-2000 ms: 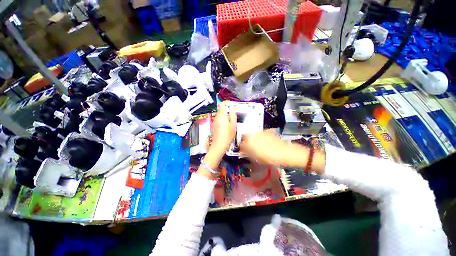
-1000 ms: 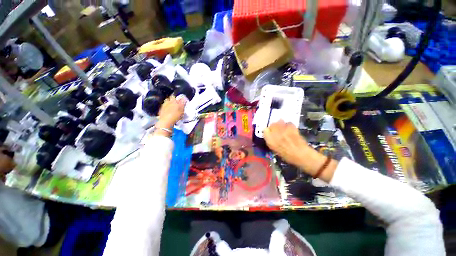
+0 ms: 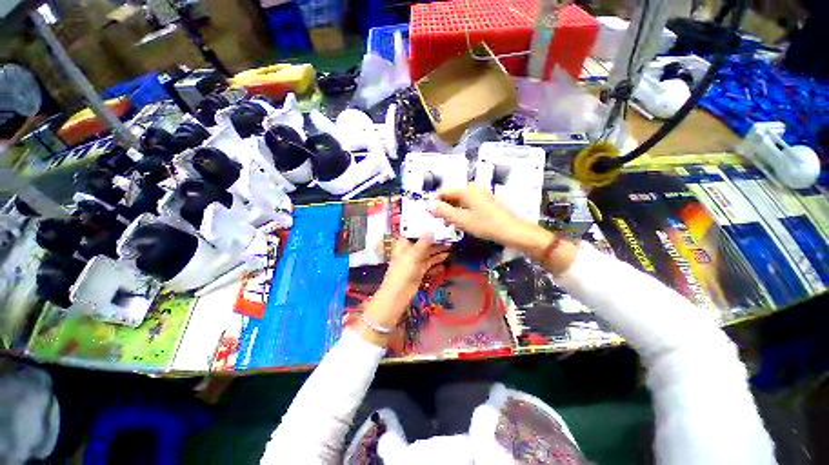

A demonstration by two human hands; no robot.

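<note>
A white camera housing [image 3: 420, 211] lies upright on the bench in front of me, its open side up. My left hand [image 3: 419, 261] holds its near edge. My right hand [image 3: 479, 216] reaches over its right side with fingertips at the inside; whether they pinch a small part or wire cannot be told. A second white housing [image 3: 524, 182] stands just to the right, behind my right hand, with a dark opening inside.
Camera units with black balls [image 3: 162, 250] crowd the left. A brown carton [image 3: 466, 93] and red basket [image 3: 491, 34] stand behind. A black screwdriver cable [image 3: 677, 136] hangs at right with its yellow-wrapped end [image 3: 597, 164]. White cameras [image 3: 787, 156] lie far right.
My left hand has come from the camera units on the left to a white housing now beside the other one. My right hand has moved left from the right housing to this one.
</note>
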